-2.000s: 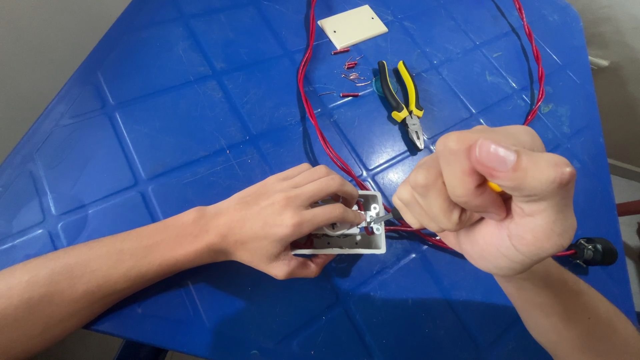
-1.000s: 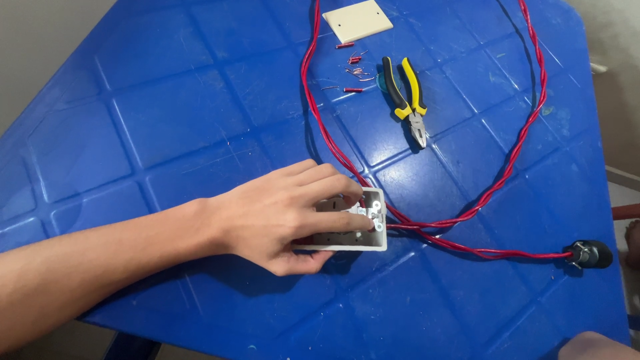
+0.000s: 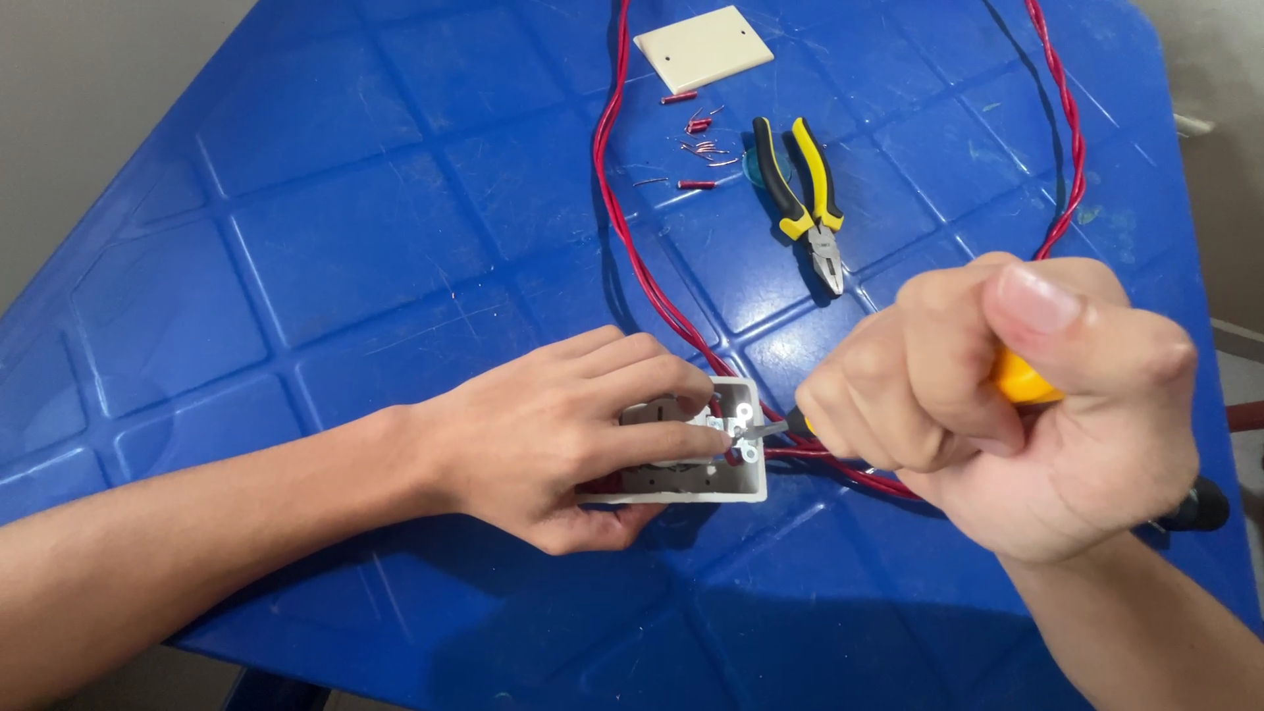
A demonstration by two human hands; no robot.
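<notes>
My left hand (image 3: 583, 434) grips a white plastic electrical box (image 3: 755, 484), fingers reaching inside over an outlet with metal mounting tabs (image 3: 746, 413). My right hand (image 3: 1017, 405) is closed around a screwdriver with a yellow and black handle (image 3: 1022, 379). The metal shaft (image 3: 765, 431) points left into the box, beside my left index fingertip; my fingers partly hide the outlet and the tip. Twisted red wires (image 3: 657, 286) run by the box's right end, where some enter it.
Combination pliers (image 3: 815, 207) with black and yellow grips lie above the box. Beyond them are a cream cover plate (image 3: 703, 49), red insulation scraps (image 3: 697, 185) and copper wire bits (image 3: 703, 148) on the blue plastic table (image 3: 375, 247). A black fitting (image 3: 1200, 506) lies at the right.
One second ago my right hand was mostly out of view at the lower right; now it is back at the box with the screwdriver. My left hand has stayed on the box.
</notes>
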